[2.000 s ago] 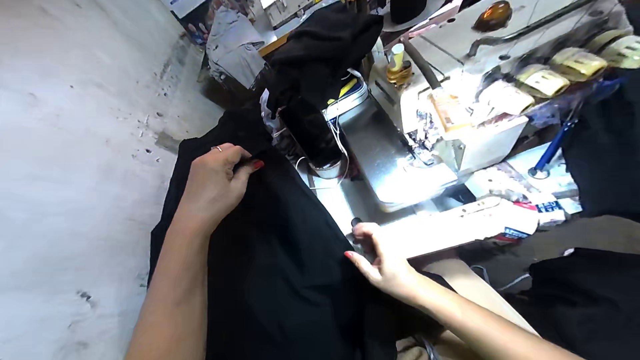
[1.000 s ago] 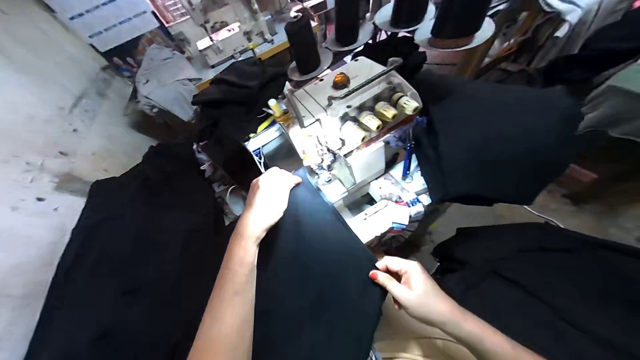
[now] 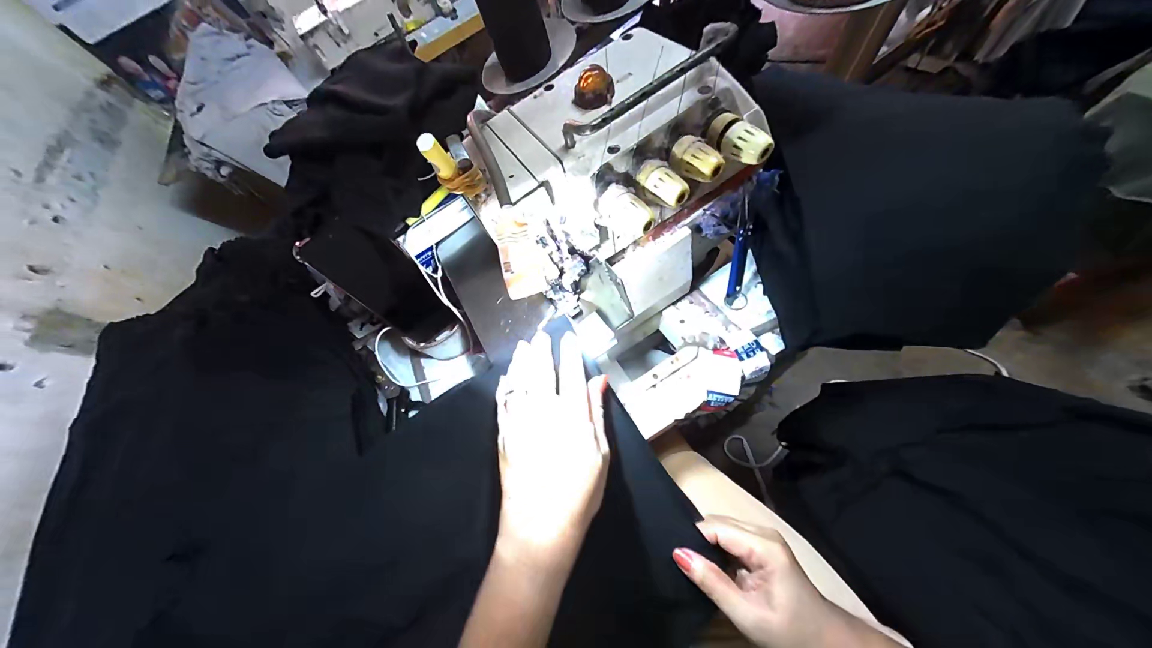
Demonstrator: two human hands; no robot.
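Note:
Black fabric [image 3: 360,513] lies over the left and middle of the view, its narrow front end at the needle area of an overlock sewing machine [image 3: 621,117]. My left hand [image 3: 551,432] rests flat on the cloth just before the presser foot, fingers pointing to the machine, brightly lit by its lamp. Nearer to me, my right hand [image 3: 751,576] pinches the fabric's right edge between thumb and fingers. The needle and the very end of the cloth are washed out by glare. Yellowish tension dials [image 3: 664,183] line the machine's front.
Black thread cones [image 3: 517,40] stand behind the machine. More black cloth hangs to its right [image 3: 909,207] and lies at lower right [image 3: 981,495]. A dark phone-like object [image 3: 382,279] leans left of the metal plate. Blue-handled snips [image 3: 738,261] hang at right. A stained wall [image 3: 63,243] bounds the left.
The cloth's front end is now at the needle area; two seconds ago both hands held its edge before the machine. My left hand has flattened onto the cloth. The view has shifted closer to the machine.

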